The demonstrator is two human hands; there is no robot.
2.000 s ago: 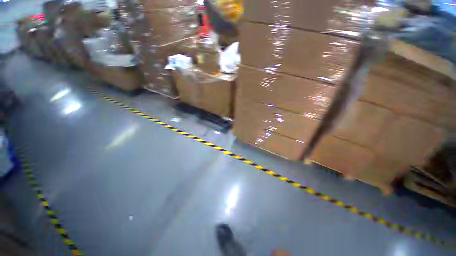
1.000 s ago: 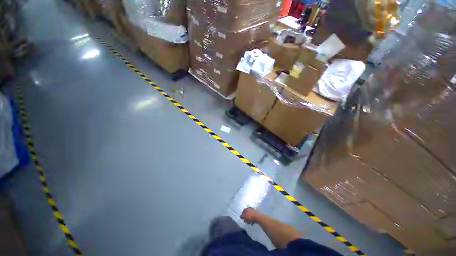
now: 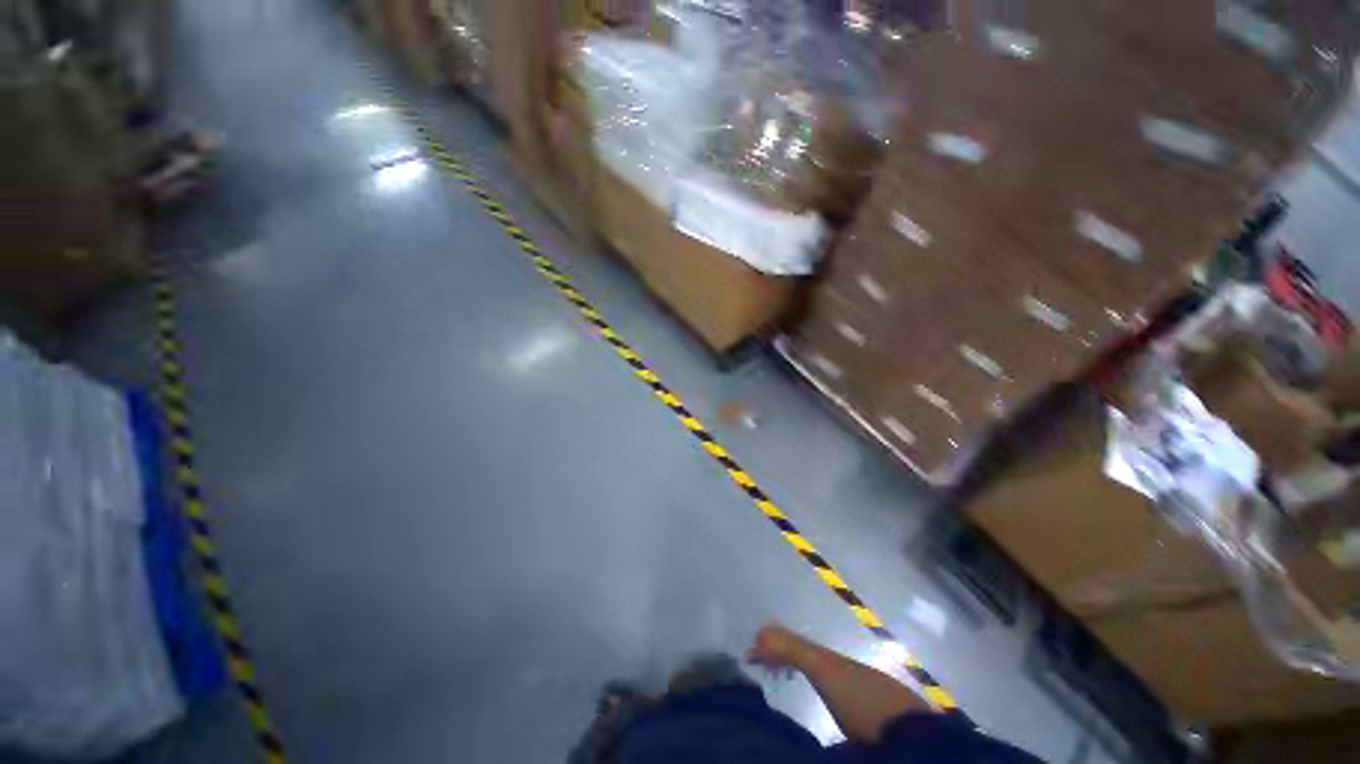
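Observation:
My right hand [image 3: 776,651] is bare, small and blurred at the bottom centre, below a bare forearm and a dark blue sleeve. It hangs over the grey-blue floor, its fingers loosely apart, and nothing shows in it. My left hand is not in view. Nearest on the right stands an open carton [image 3: 1096,515] with a crumpled white plastic bag [image 3: 1193,448] and clear film on its edge. My hand does not touch it.
Yellow-black tape [image 3: 656,385] runs along the right of the aisle, with a second tape line [image 3: 199,545] on the left. Wrapped carton stacks [image 3: 977,224] stand on the right. Whitish packed goods [image 3: 75,552] with a blue edge stand at the left.
The view has moved along the aisle and turned left. The open carton has shifted to the right edge, and the large wrapped stack has left the view. My right hand still hangs low.

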